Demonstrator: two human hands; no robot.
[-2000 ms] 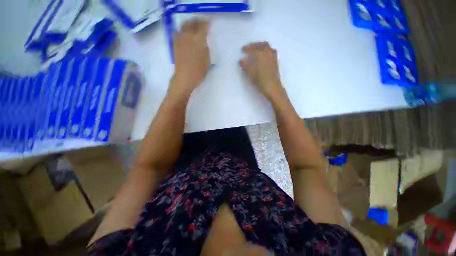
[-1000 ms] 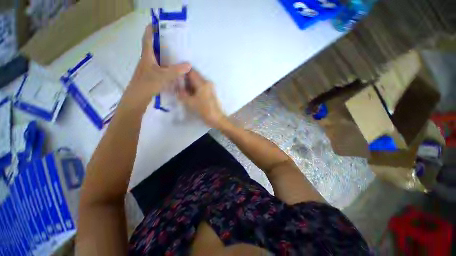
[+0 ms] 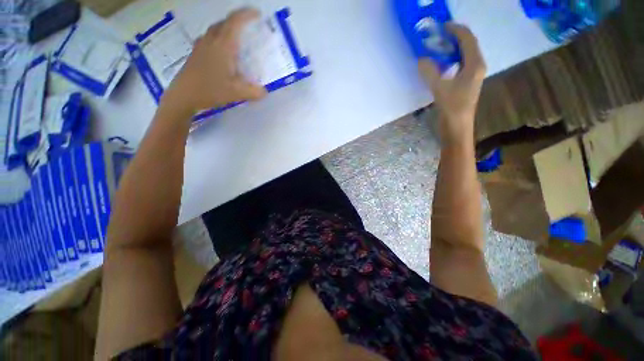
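A white and blue retail box (image 3: pixel 272 53) lies on the white table under my left hand (image 3: pixel 215 67). My left hand's fingers and thumb rest over its left part and cover it; the hold is partly hidden. My right hand (image 3: pixel 457 74) grips the near end of a bright blue inner tray (image 3: pixel 426 32) with white items in it, at the upper middle right. The tray is slightly blurred and its far end is cut off by the frame's top edge.
Finished boxes (image 3: pixel 67 204) stand in a row at the left edge. Flat cartons (image 3: pixel 92 60) lie beyond them. A clear bluish bottle (image 3: pixel 568 20) lies at the upper right. Stacked flattened cardboard (image 3: pixel 537 84) and an open brown carton (image 3: pixel 561 176) are beside the table.
My right hand has moved from beside my left hand out to the right and taken hold of a blue tray. The retail box, upright in my left hand before, now lies tilted on the table.
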